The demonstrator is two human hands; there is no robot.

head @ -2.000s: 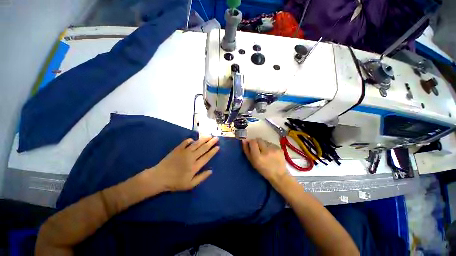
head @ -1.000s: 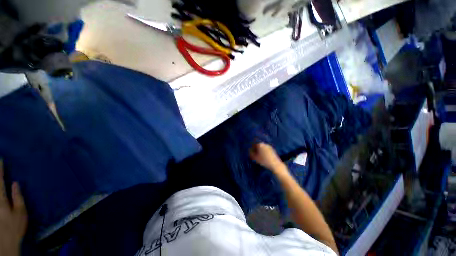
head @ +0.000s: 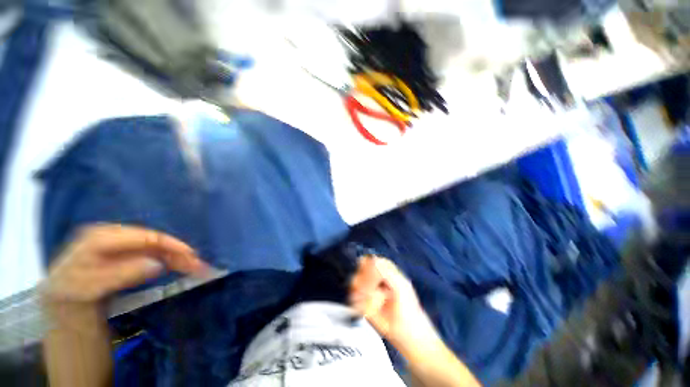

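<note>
The navy garment piece [head: 257,181] lies on the white table under the blurred machine head and hangs over the front edge. My left hand [head: 121,264] is above its lower left part, fingers bent and pointing right; blur hides whether it holds anything. My right hand [head: 378,291] is in front of the table edge, over dark navy cloth, fingers curled. Dark cloth touches or lies behind its fingertips; I cannot tell if it is gripped.
Scissors with red and yellow handles [head: 378,113] lie on the table beside black strips [head: 405,57]. A heap of navy cloth [head: 469,242] is below the table at the right, by a blue bin [head: 552,178]. A navy strip of cloth [head: 21,83] is at the far left.
The view has swung down and right from the needle area, then partly back left. Both hands have left the needle area. My right hand has moved from the cloth heap toward the garment piece.
</note>
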